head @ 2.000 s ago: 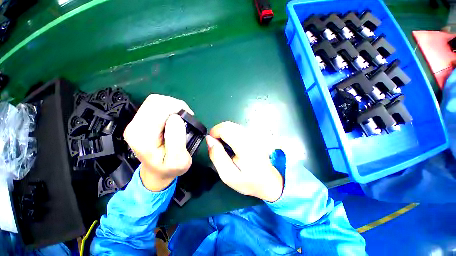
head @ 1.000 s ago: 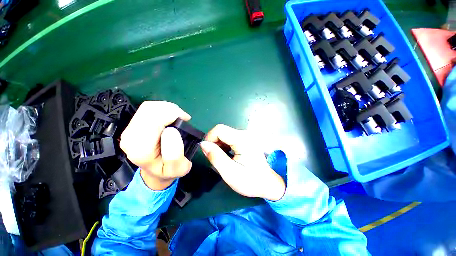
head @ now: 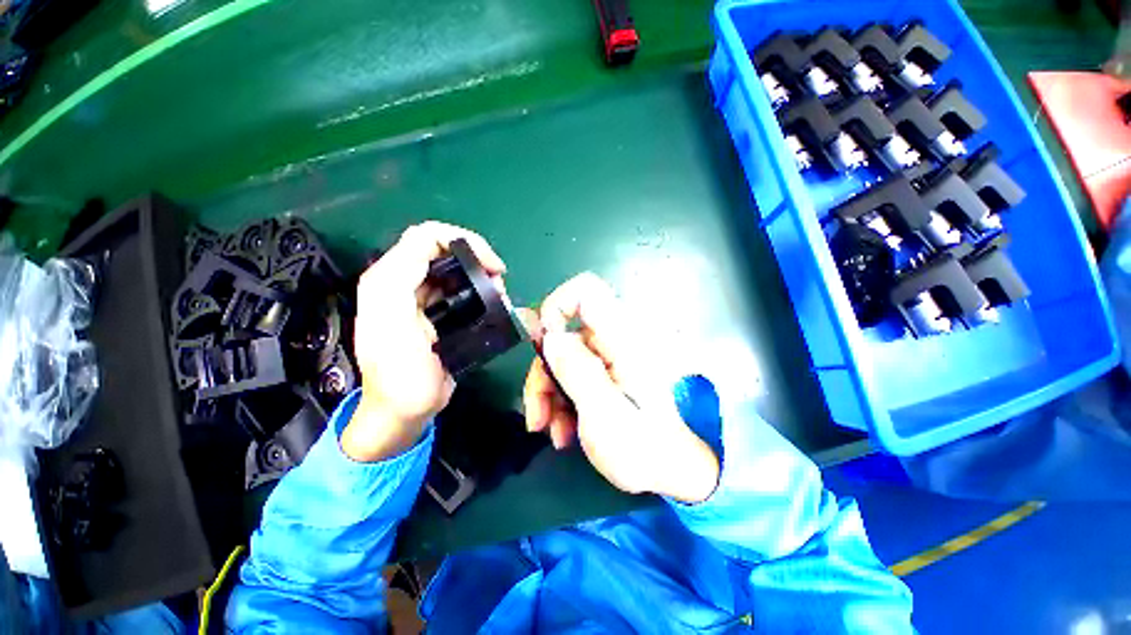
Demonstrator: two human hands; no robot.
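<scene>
My left hand (head: 403, 341) grips a black U-shaped bracket (head: 481, 333) above the green bench, its open slot facing up and left. My right hand (head: 608, 391) is just right of the bracket, thumb and forefinger pinched near its right edge. Something small and pale shows at these fingertips; what it is cannot be told. The other right fingers are curled below. A pile of loose black moulded parts (head: 248, 335) lies left of my left hand. Another black bracket piece (head: 449, 484) lies on the bench below my hands, partly hidden.
A blue bin (head: 980, 409) at right holds rows of black forks (head: 949, 205) with bright white parts. A black tray (head: 137, 409) stands at left, with a crumpled clear bag (head: 50, 347) over it. A red-and-black unit (head: 616, 37) lies at the top. A pink-red sheet (head: 1079, 130) is far right.
My left hand has turned the bracket so its open slot shows. My right hand has shifted slightly right and its lower fingers now show. The red-and-black unit has moved left.
</scene>
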